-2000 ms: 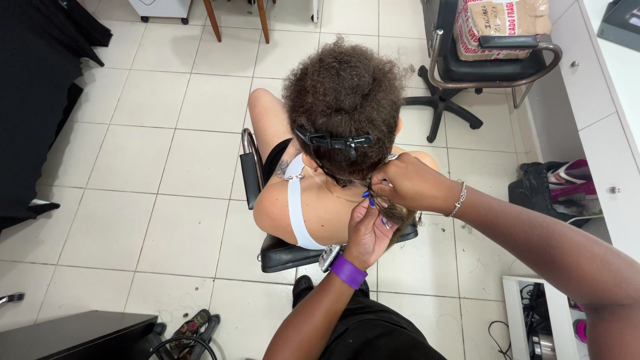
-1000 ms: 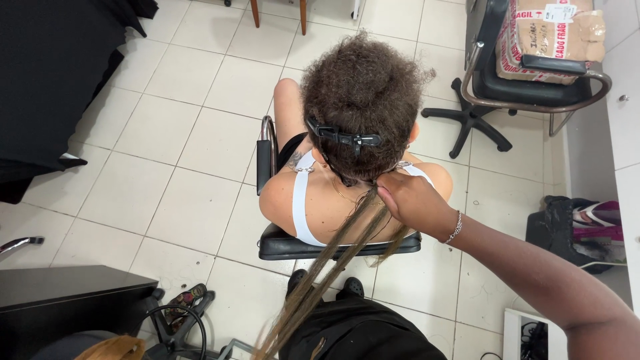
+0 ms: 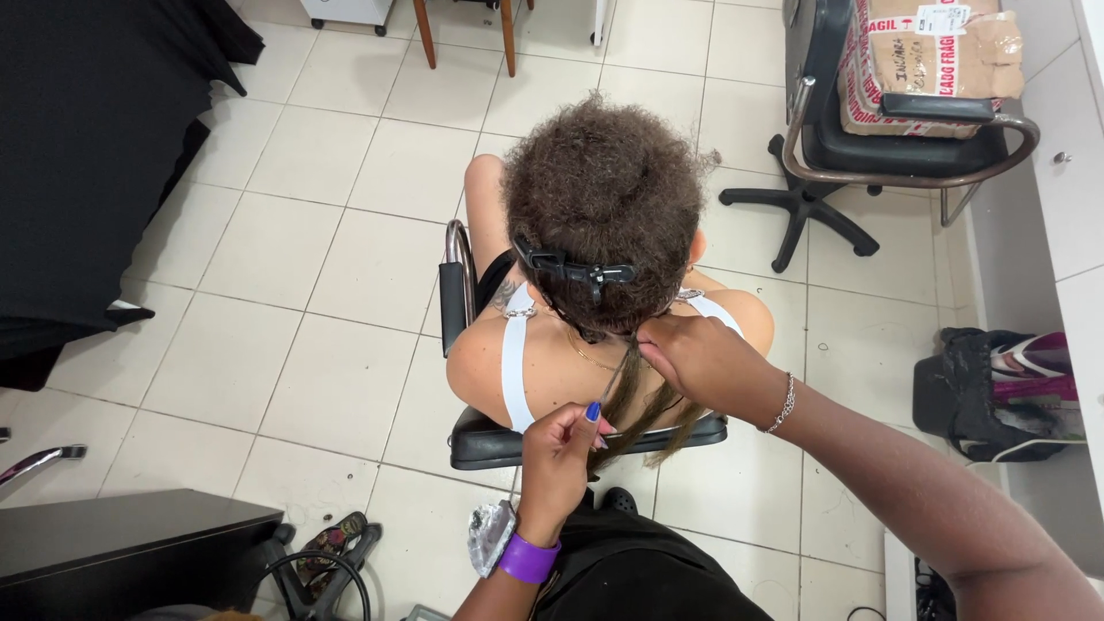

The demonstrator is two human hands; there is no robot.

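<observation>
A person (image 3: 604,198) sits in a black salon chair (image 3: 487,444), seen from behind, with curly dark hair held up by black hair clips (image 3: 573,267). At the nape, my right hand (image 3: 694,358) pinches the top of a hair strand. Lower and to the left, my left hand (image 3: 561,457) holds a thin strand pulled taut between thumb and fingers. Long, lighter brown hair lengths (image 3: 634,410) hang down the person's back between and below my hands. A purple wristband (image 3: 528,559) with a shiny, plastic-covered item (image 3: 492,536) is on my left wrist.
At the upper right, a taped cardboard box (image 3: 931,69) rests on another wheeled black chair (image 3: 906,155). Black cloth (image 3: 103,155) hangs at the left. A dark cabinet (image 3: 129,552) stands at lower left, and a black bin (image 3: 944,397) is by the right wall.
My left hand, out of view one second ago, is back by the hair below the nape. The long lengths then stretched toward the lower left now hang down the back. My right hand remains at the nape.
</observation>
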